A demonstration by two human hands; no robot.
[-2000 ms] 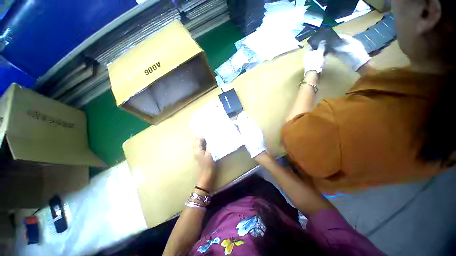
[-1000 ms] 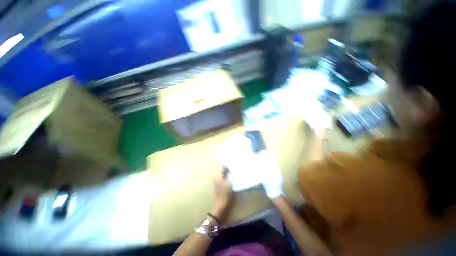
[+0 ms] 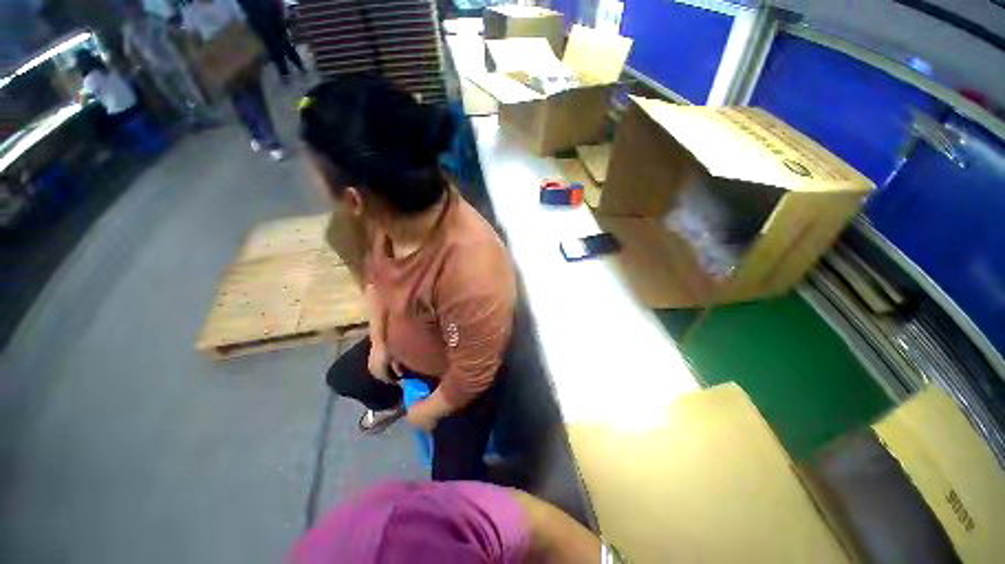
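The flat cardboard sheet [image 3: 705, 474] lies on the bench at the lower right, nearest the wearer. The small carton [image 3: 948, 485] stands on its side behind it, cut off by the right edge. My purple sleeve and a bit of my left forearm show at the bottom, with a bracelet at the wrist at the picture's edge. My left hand is cut off below. My right hand is out of the picture. No black box or bag in my hands shows.
The large open carton [image 3: 749, 187] holds bubble plastic. A phone [image 3: 590, 246] and a red-blue object [image 3: 562, 193] lie on the white bench. A person in an orange-brown top sits beside the bench, near a wooden pallet [image 3: 276, 281]. More people and stacked trays are further back.
The view has swung far to the left along the bench and aisle. My hands, the pale bag, the black box and the neighbour in orange on the right have left the picture.
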